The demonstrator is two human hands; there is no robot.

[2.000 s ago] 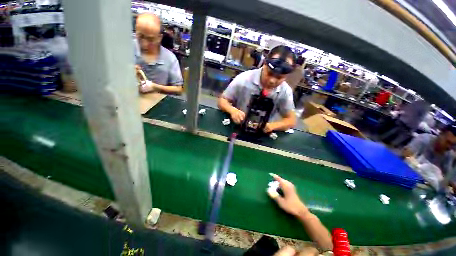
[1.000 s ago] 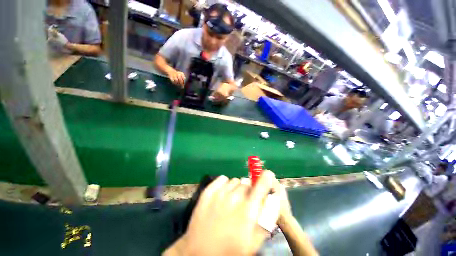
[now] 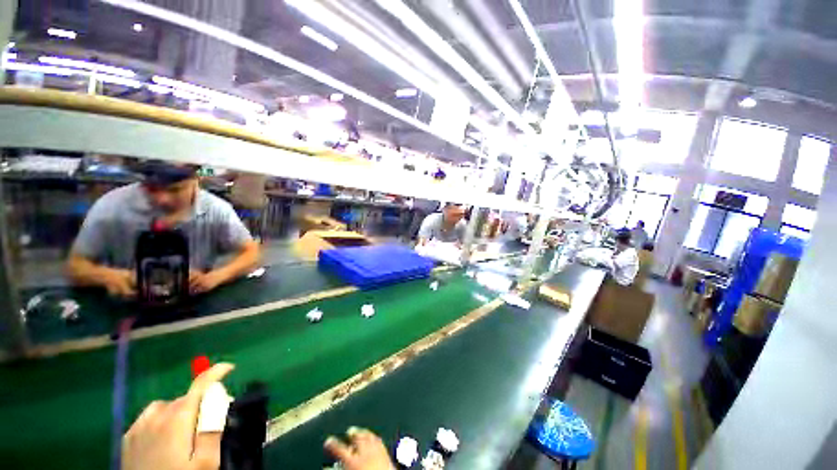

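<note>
The red press handle (image 3: 200, 365) shows its tip above my left hand (image 3: 176, 430), whose fingers wrap it; one finger has a white covering. The black press frame (image 3: 246, 427) stands just right of this hand, its base out of view. My right hand (image 3: 362, 450) is at the bottom edge, cut off, with bent fingers low over the dark green bench; I cannot tell whether it holds anything. Several white components (image 3: 407, 450) lie just right of it. More white components (image 3: 367, 311) lie on the green belt (image 3: 284, 353).
A translucent strip (image 3: 120, 395) crosses the belt at left. Across the belt, a person in grey (image 3: 206, 220) sits behind another black press (image 3: 163, 266). Blue sheets (image 3: 376, 263) and an open cardboard box (image 3: 326, 240) are beyond. A blue stool (image 3: 562, 430) stands right of the bench.
The view has swung right and up. My right hand has left the belt, come to the press, then moved away right toward the loose components. My left hand remains at the red handle.
</note>
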